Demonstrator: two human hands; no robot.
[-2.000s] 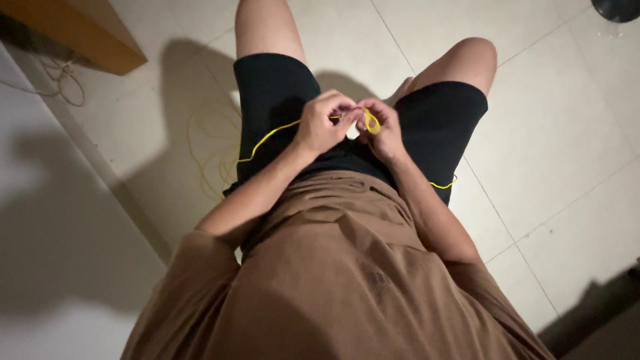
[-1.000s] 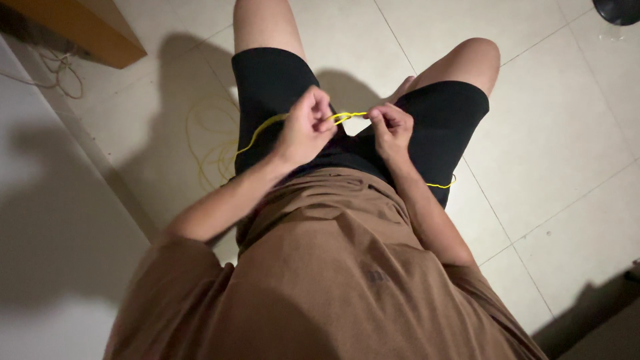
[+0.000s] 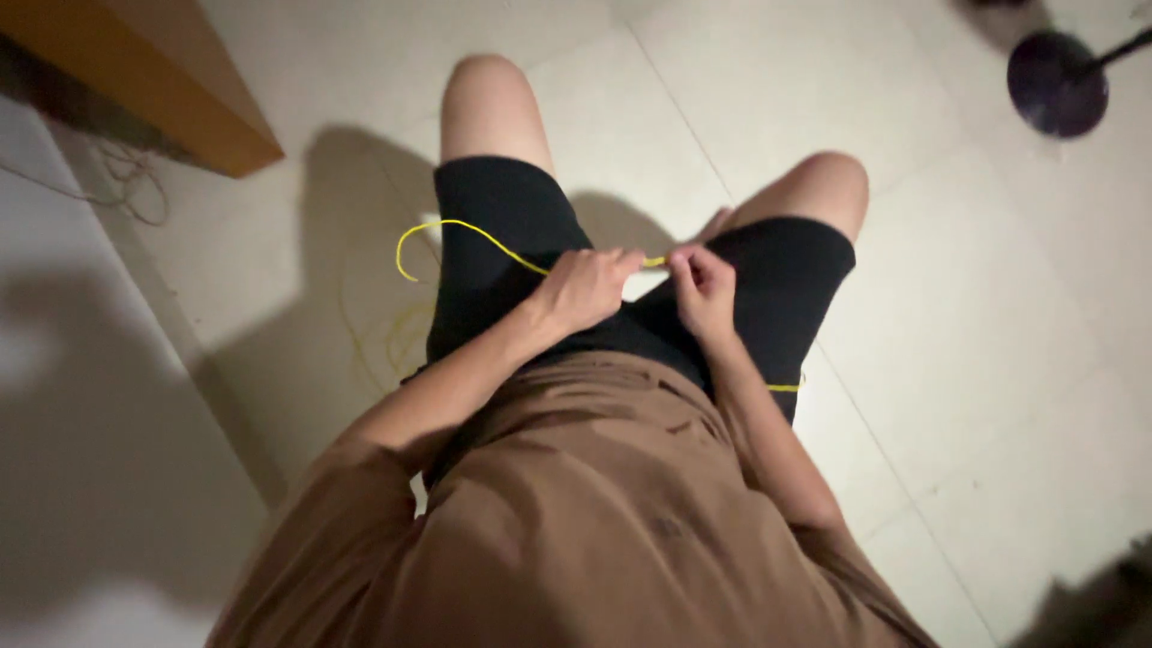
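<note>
A thin yellow cord (image 3: 450,221) curves over the left thigh, its free end hanging past the outer edge of the thigh. My left hand (image 3: 589,286), back upward, is closed on the cord above the lap. Close to its right, my right hand (image 3: 705,286) pinches the cord between thumb and fingers. A short, thicker-looking yellow stretch (image 3: 655,262) spans the gap between the hands; whether it is knotted or doubled I cannot tell. Another bit of yellow cord (image 3: 783,388) crosses the right thigh beside the forearm. Blurred yellow loops (image 3: 405,337) lie on the floor at left.
A wooden furniture corner (image 3: 243,144) juts in at upper left, with a thin tangled cable (image 3: 135,184) on the floor beside it. A round dark base with a pole (image 3: 1057,85) stands at upper right. Something dark (image 3: 1093,603) shows at lower right.
The yellow loop seen between the hands is now a short, narrow stretch. The left hand has turned back upward, and a cord end now arcs out over the left thigh.
</note>
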